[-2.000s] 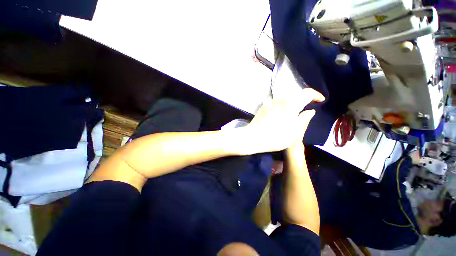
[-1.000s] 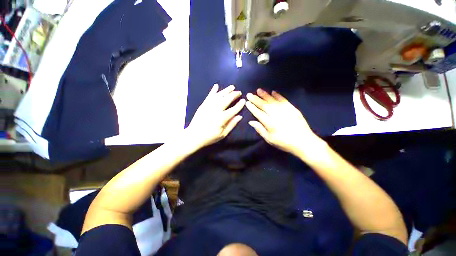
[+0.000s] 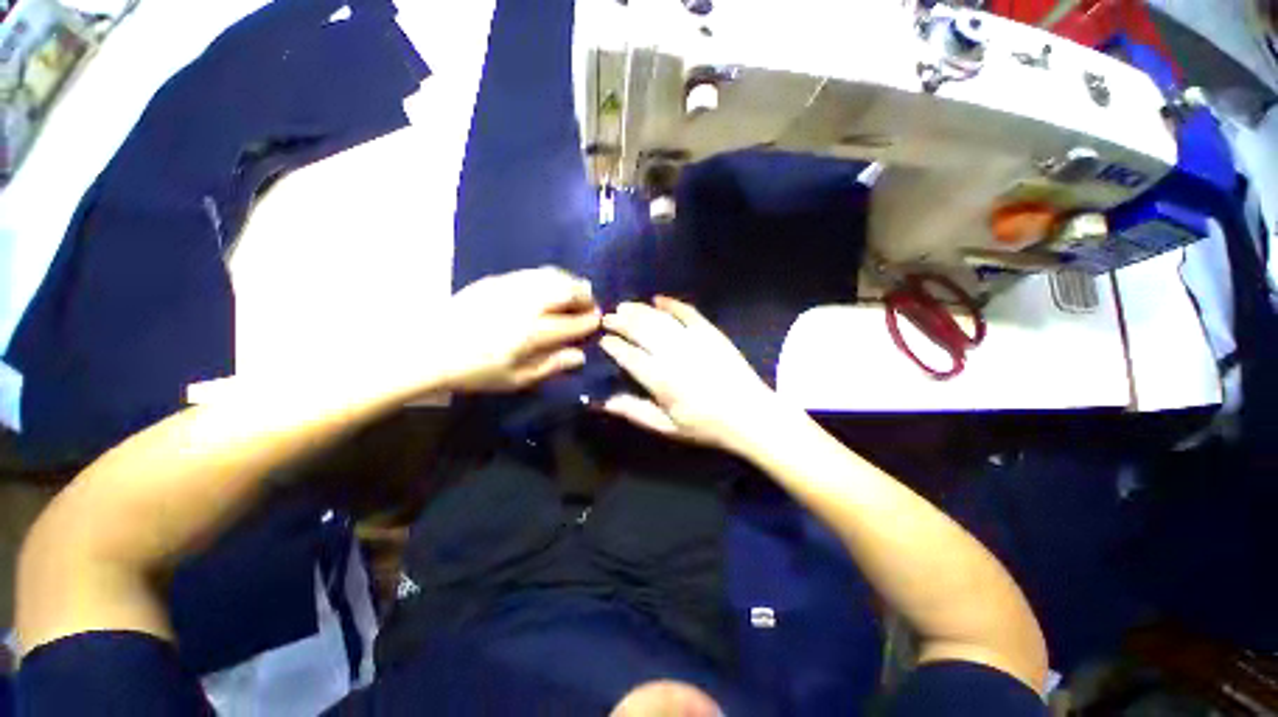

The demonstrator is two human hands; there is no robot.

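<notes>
A navy cut panel (image 3: 516,182) lies under the presser foot and needle (image 3: 607,203) of the cream-white sewing machine (image 3: 785,91), and its near part hangs toward the lap. My left hand (image 3: 526,329) is at the panel's near part, with its fingertips pinched on the cloth in front of the needle. My right hand (image 3: 680,367) lies just right of it, fingers bent onto the same cloth, its fingertips close to the left ones. The exact edge under the fingertips is hard to see.
Navy cut pieces (image 3: 126,238) with notched edges lie on the white table (image 3: 330,252) at left. Red-handled scissors (image 3: 935,325) lie right of the needle, under the machine arm. A bundle of navy and white pieces (image 3: 280,616) sits low at left beside the lap.
Since one second ago, my left fingers have gone from flat to pinched on the cloth, and my right fingers have bent. The panel's right part has drawn in, baring table near the scissors.
</notes>
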